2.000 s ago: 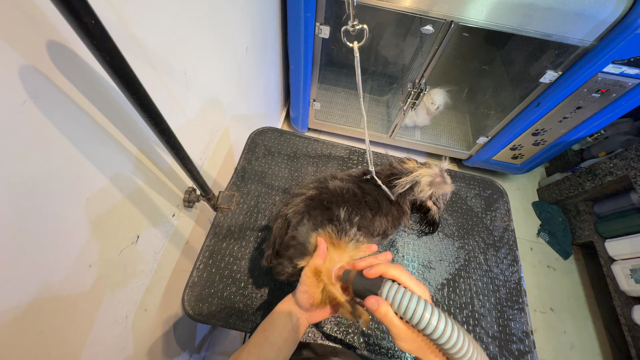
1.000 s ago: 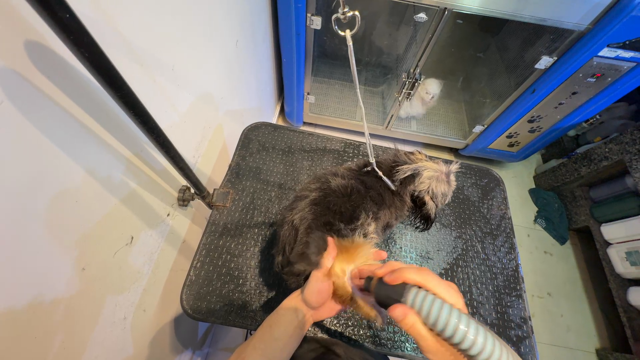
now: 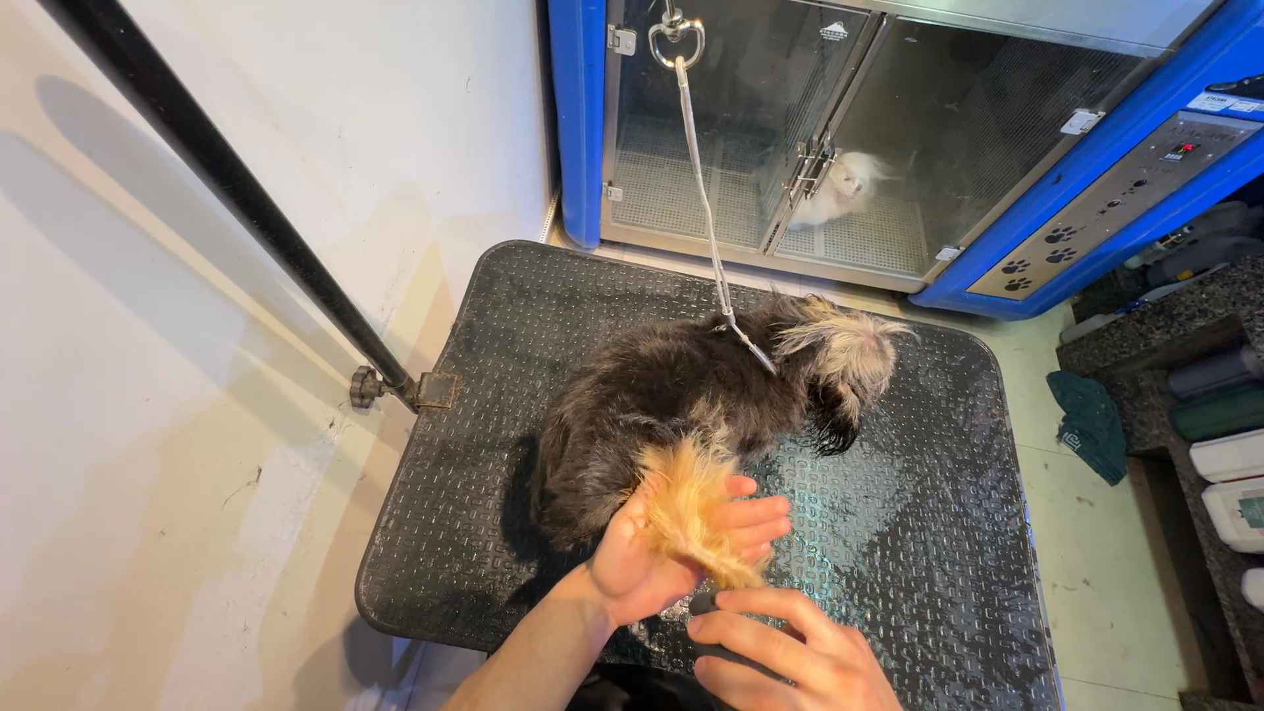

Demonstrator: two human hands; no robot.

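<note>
A dark, long-haired dog (image 3: 671, 395) with a pale head stands on a black textured grooming table (image 3: 918, 553), a thin grooming loop (image 3: 703, 188) around its neck. My left hand (image 3: 671, 553), palm up and fingers spread, lies under the dog's tan-haired leg (image 3: 691, 504) and supports it. Just below the paw, my right hand (image 3: 790, 647) has its fingers curled around the dark nozzle (image 3: 706, 602) of a dryer hose. Most of the nozzle is hidden by the fingers, and the grey hose is out of sight.
A black grooming arm (image 3: 247, 197) is clamped at the table's left edge beside the wall. Behind the table stands a blue cabinet (image 3: 578, 118) with glass doors and a small white dog (image 3: 839, 188) inside. A dark green cloth (image 3: 1086, 425) lies right of the table, near stone shelves (image 3: 1165, 336).
My right hand and the nozzle have moved down from beside the leg to below the paw. My left hand's fingers have opened out under the leg. The grey hose has left view.
</note>
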